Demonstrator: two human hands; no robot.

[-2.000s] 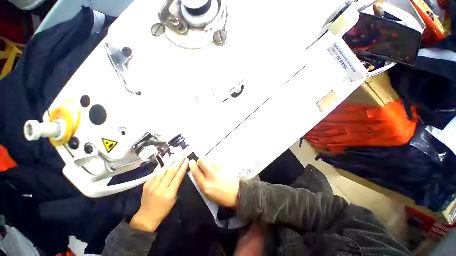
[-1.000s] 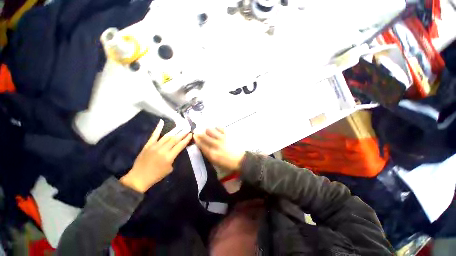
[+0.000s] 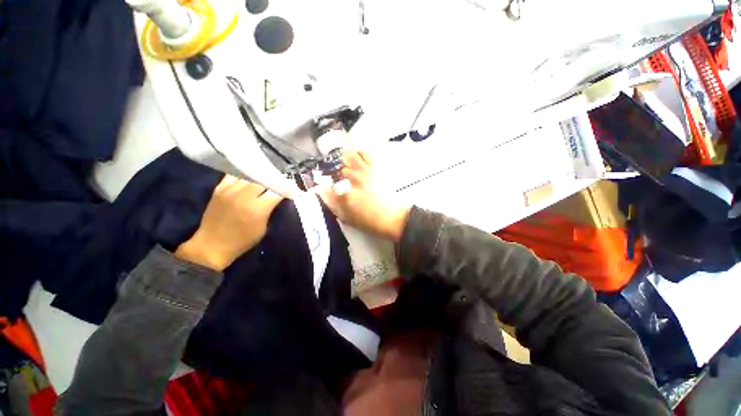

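A navy-black garment panel (image 3: 252, 301) lies over the front of the white sewing machine (image 3: 203, 122) and hangs down toward my lap. A white-grey strip (image 3: 313, 236) runs down the panel from the presser foot area (image 3: 329, 154). My left hand (image 3: 236, 219) lies on the cloth left of the strip, fingers toward the needle area. My right hand (image 3: 363, 195) is right of the strip, close beside the presser foot, with its fingertips at the cloth's edge. Whether its fingertips pinch anything is unclear. The needle point is hidden.
A dark phone-like rectangle (image 3: 638, 134) lies at the machine's right end, beside a red slotted basket (image 3: 715, 89). Orange cloth (image 3: 589, 248) is below the table's right side. Dark cloth heaps (image 3: 61, 106) lie at left. A white sheet (image 3: 703, 305) is at far right.
The view has moved closer to the machine head. My left hand has gone from fingers near the needle to lying further left on the cloth. My right hand has moved up beside the presser foot.
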